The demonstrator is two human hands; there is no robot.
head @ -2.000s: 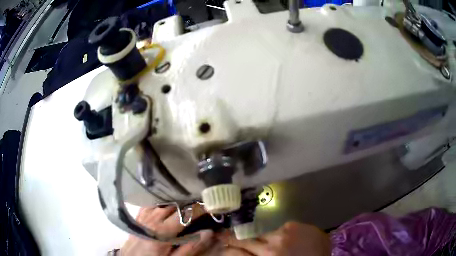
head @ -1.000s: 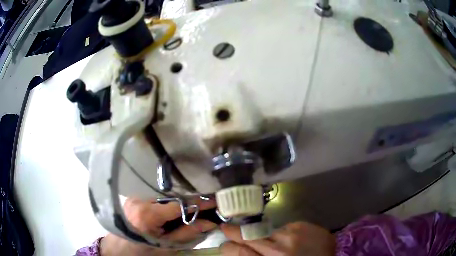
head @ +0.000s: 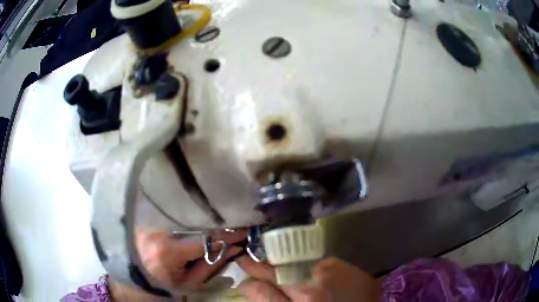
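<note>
The off-white sewing machine head [head: 343, 88] fills most of the view. The cream tension dial [head: 294, 242] and the curved take-up lever guard [head: 112, 212] partly cover my hands. My left hand [head: 162, 259] is at the bottom, behind the guard, with its fingers on a small strip of dark fabric [head: 221, 268]. My right hand [head: 331, 283] is below the dial, with its fingertips close to the left ones at the dark fabric. The needle and presser foot are hidden.
The white table [head: 35, 153] lies left of the machine head. Dark fabric [head: 83, 35] lies at the upper left. The grey machine bed [head: 408, 233] runs to the right under the arm. A yellow ring [head: 198, 20] sits by the black post. Purple sleeves cover both wrists.
The view has moved closer to the machine head, which sits larger and higher in the frame. Both hands stay near the needle area, and their fingers have shifted slightly. The yellow lamp spot is now mostly hidden.
</note>
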